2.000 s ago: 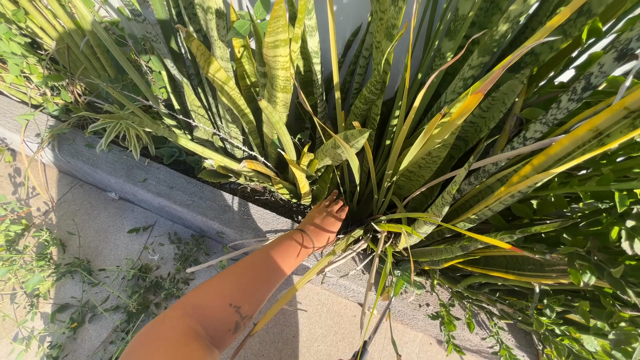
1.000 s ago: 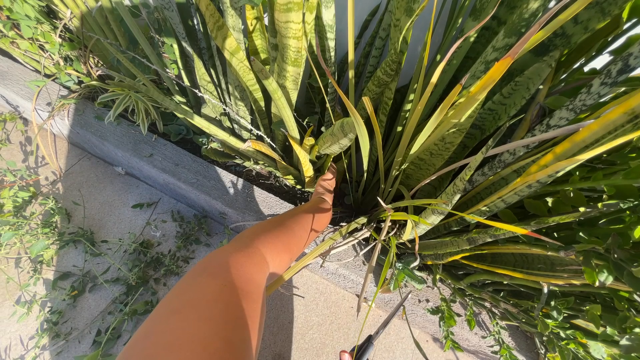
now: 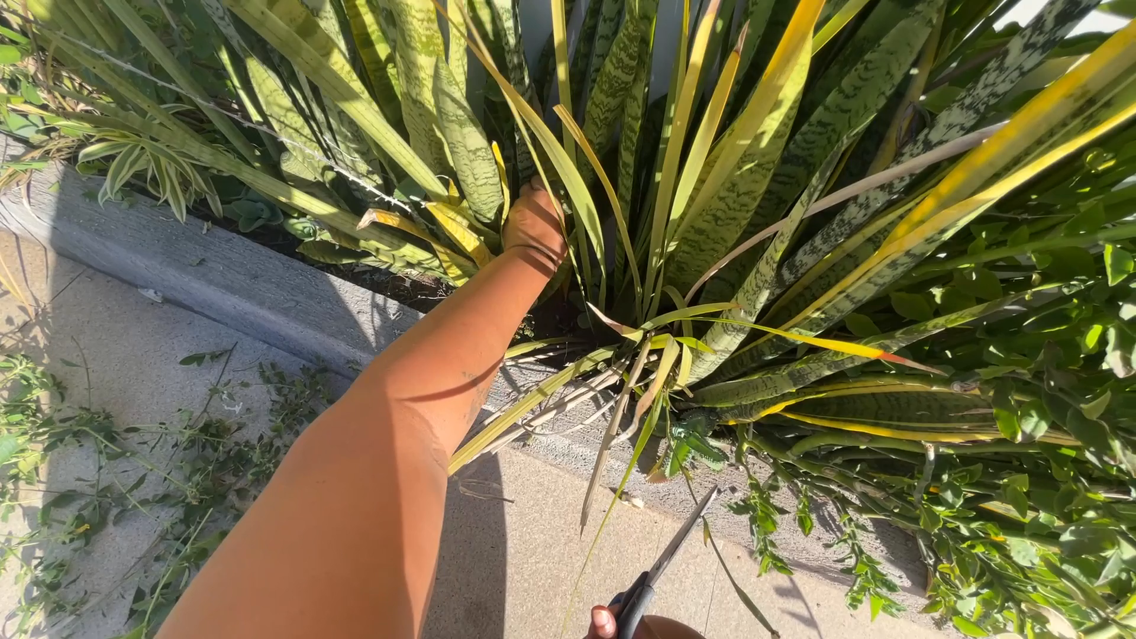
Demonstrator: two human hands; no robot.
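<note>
My left hand (image 3: 534,222) reaches in among the upright snake plant leaves (image 3: 466,142), a thin band around its wrist. Its fingers are mostly hidden behind leaves, so what they touch does not show. At the bottom edge, my right hand (image 3: 603,623) is partly in view, holding dark-handled scissors (image 3: 661,564) by the handles. Their blades look closed and point up and right, over the paving. Between the two hands, a clump of yellowing and dry narrow leaves (image 3: 652,359) spills over the bed's edge.
A concrete curb (image 3: 266,280) runs diagonally along the bed. Cut or fallen weeds (image 3: 204,461) lie on the paving (image 3: 550,532) at left. Leafy green shrubs (image 3: 1047,355) crowd the right side. Long yellow-edged leaves (image 3: 941,213) lean out to the right.
My left hand has reached deeper into the leaves, away from the curb. The scissors, barely in view two seconds ago, now show clearly at the bottom with part of my right hand.
</note>
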